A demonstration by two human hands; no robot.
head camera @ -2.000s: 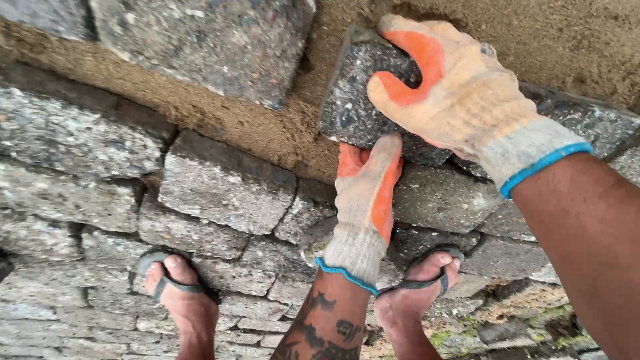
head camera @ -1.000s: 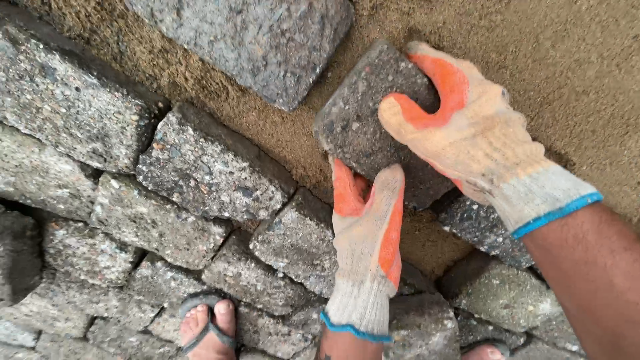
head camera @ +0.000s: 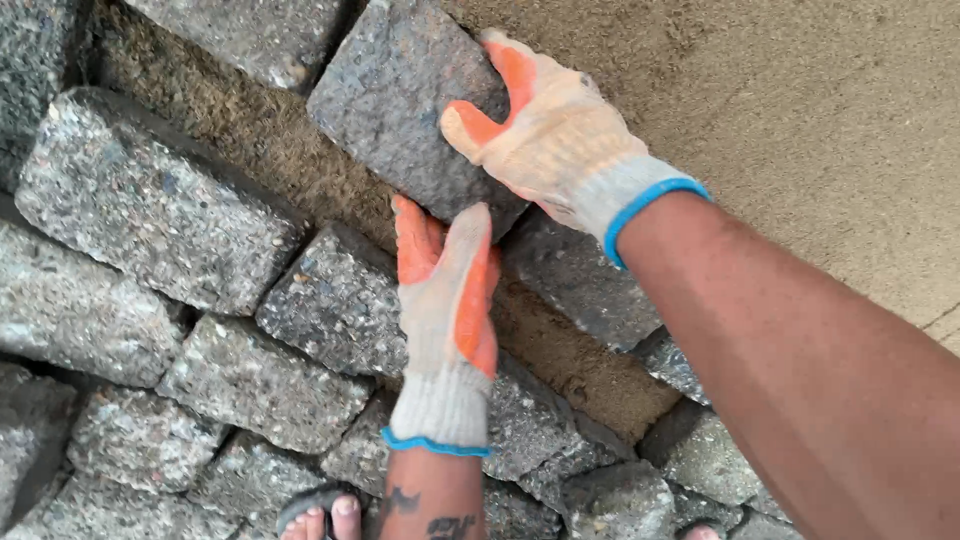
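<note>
My left hand, in a cream glove with orange coating and a blue cuff edge, has its fingertips at the lower edge of a squarish grey stone block. My right hand, gloved the same way, grips that block by its right side, thumb on the top face. The block lies tilted in the view, between a large stone at the upper left and a darker stone block at the lower right. Its underside is hidden.
Laid stone blocks cover the left and lower parts. A strip of bare soil runs diagonally between them and the upper row. Sandy ground spreads at the upper right. A sandalled foot stands on the stones at the bottom.
Both hands and the gripped block have moved up against the large stone at the upper left; a soil gap separated them one second ago. The view is closer to the ground.
</note>
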